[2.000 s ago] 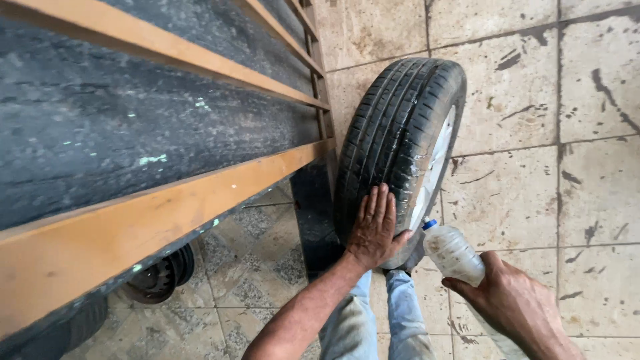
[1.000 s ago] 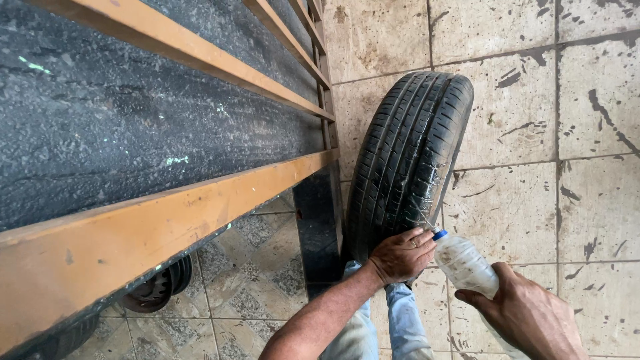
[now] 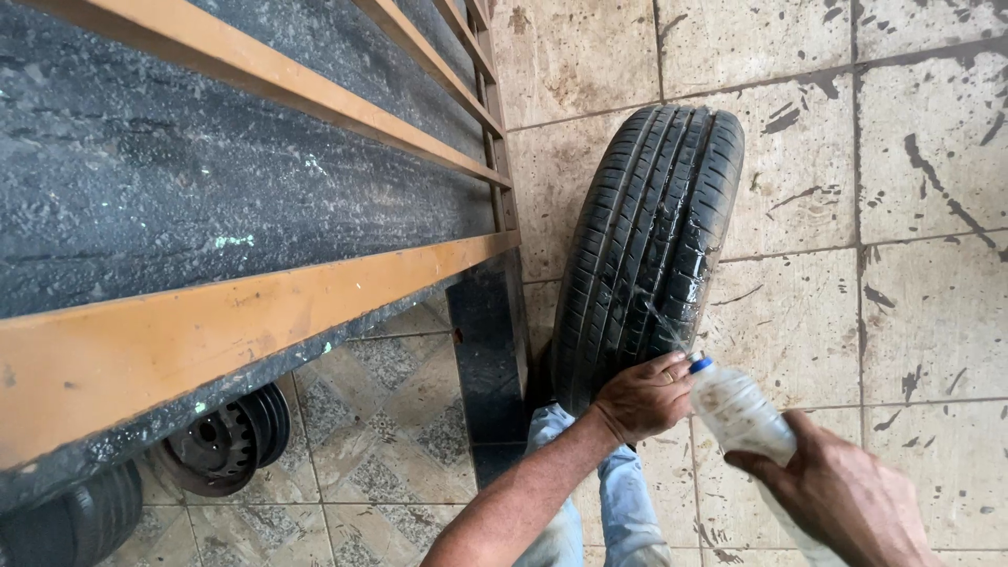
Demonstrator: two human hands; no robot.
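A black car tyre [image 3: 642,236] stands on its tread in front of my legs, its grooves wet and shiny on the right side. My left hand [image 3: 650,394] rests against the near right part of the tyre, a ring on one finger; its palm is hidden. In my right hand [image 3: 827,472] is a clear, dirty plastic bottle [image 3: 740,405] with a blue cap, tilted toward the tyre. A thin jet of liquid leaves the cap and lands on the tread. The cap is close beside the fingers of my left hand.
At left stands an orange metal frame [image 3: 260,303] by a dark, rough surface [image 3: 157,173]. Below it lie a black steel wheel rim [image 3: 213,445] and another tyre [image 3: 75,520]. A dark post [image 3: 492,346] rises close to the tyre's left. Pale floor tiles [image 3: 937,315] bear dark wet marks.
The tyre has turned, so its tread faces me more and the silvery wheel seen earlier is hidden. My left hand has moved from the tread to its right edge, beside the bottle cap.
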